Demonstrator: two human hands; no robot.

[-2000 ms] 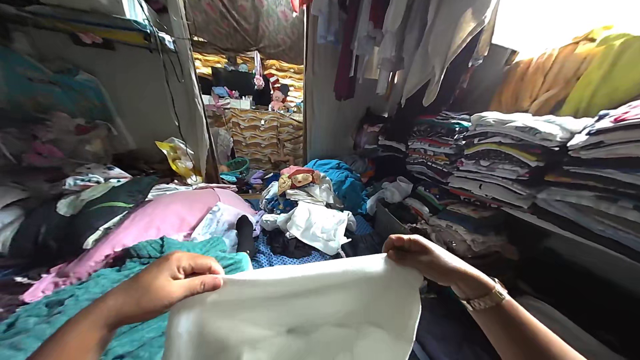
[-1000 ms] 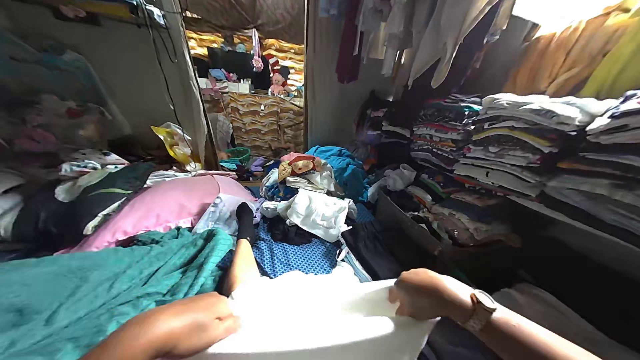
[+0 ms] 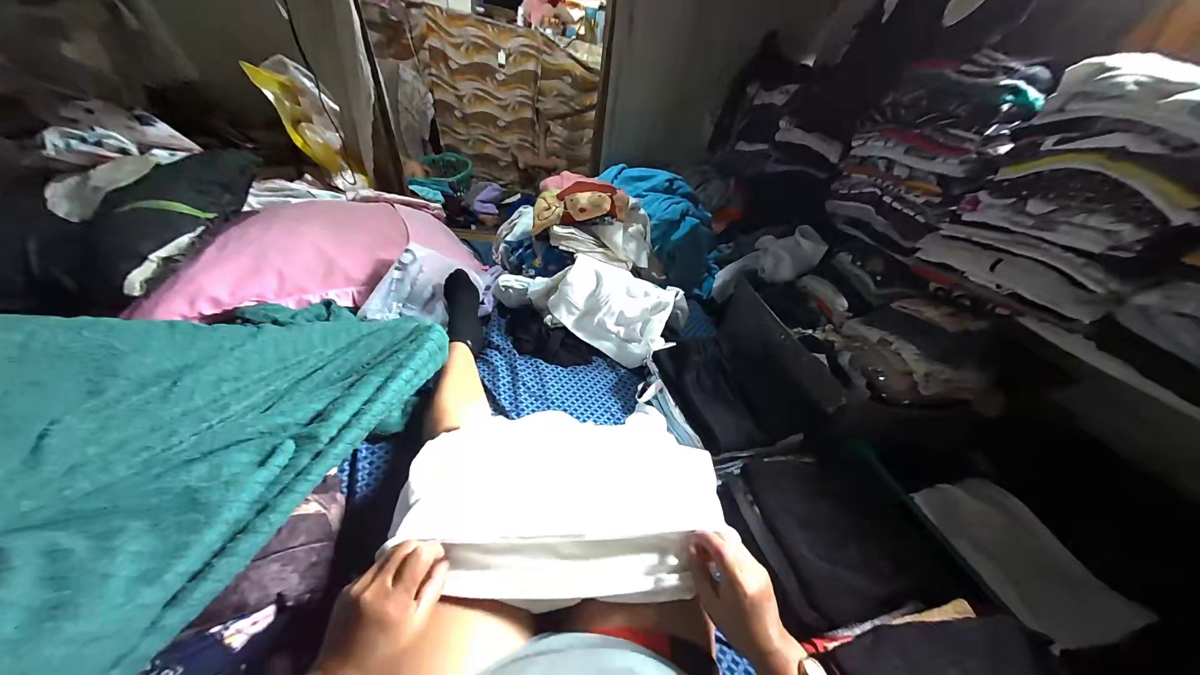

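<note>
A white cloth garment (image 3: 562,478) lies spread over my lap and legs, its near edge doubled over in a band. My left hand (image 3: 398,591) grips the left end of that band between thumb and fingers. At its right end my right hand (image 3: 736,586) pinches the cloth in the same way; a watch shows partly at that wrist. One leg in a black sock (image 3: 462,309) stretches out beyond the garment on a blue patterned sheet (image 3: 553,380).
A teal blanket (image 3: 187,450) and a pink pillow (image 3: 300,253) lie at left. Ahead is a clothes heap with a white garment (image 3: 609,309) on it. At right stand a dark open bin (image 3: 783,347), stacked folded clothes (image 3: 1078,206) and dark folded clothes (image 3: 844,534).
Both hands have come down toward my lap with the white garment, which was held up two seconds ago and now lies flat with its near edge doubled over. The view has tilted down.
</note>
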